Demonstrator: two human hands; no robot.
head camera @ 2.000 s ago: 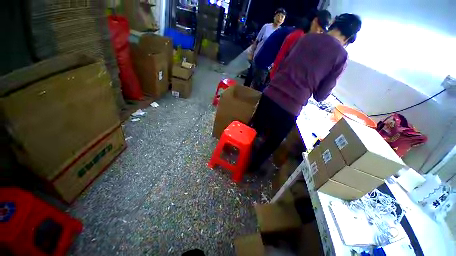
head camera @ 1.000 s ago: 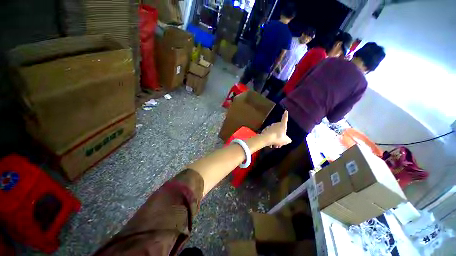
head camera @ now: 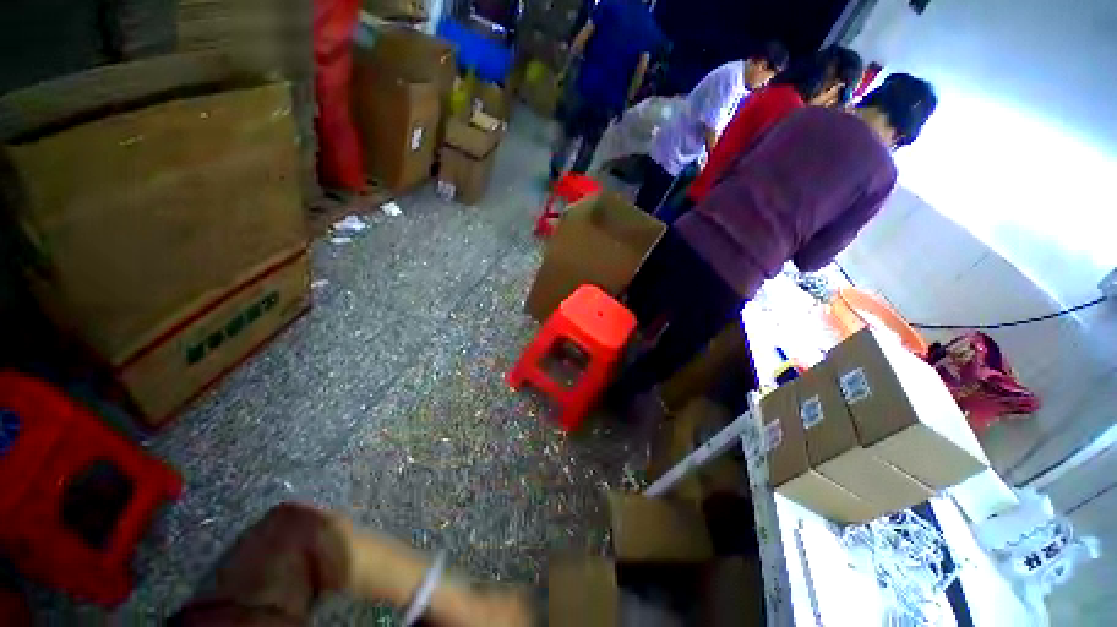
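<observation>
My left hand point(head camera: 496, 604) is at the bottom edge, blurred and partly cut off; its fingers cannot be made out. A brown sleeve and a pale bracelet show on that arm. My right hand is not in view. Brown cartons point(head camera: 828, 414) with white labels stand in a row on the white tabletop point(head camera: 802, 570) at the right. Tangled white cables point(head camera: 904, 554) lie in front of them.
Red stools point(head camera: 581, 345) stand mid-floor and at lower left. An open carton point(head camera: 594, 257) stands near a person in purple point(head camera: 784, 196); other people stand beyond. Large cartons point(head camera: 159, 221) are at left. Smaller cartons lie beneath the table. An orange basin point(head camera: 876, 321) is behind the cartons.
My left arm, raised and pointing forward one second ago, has dropped to the bottom edge. The person in blue has moved left, away from the others.
</observation>
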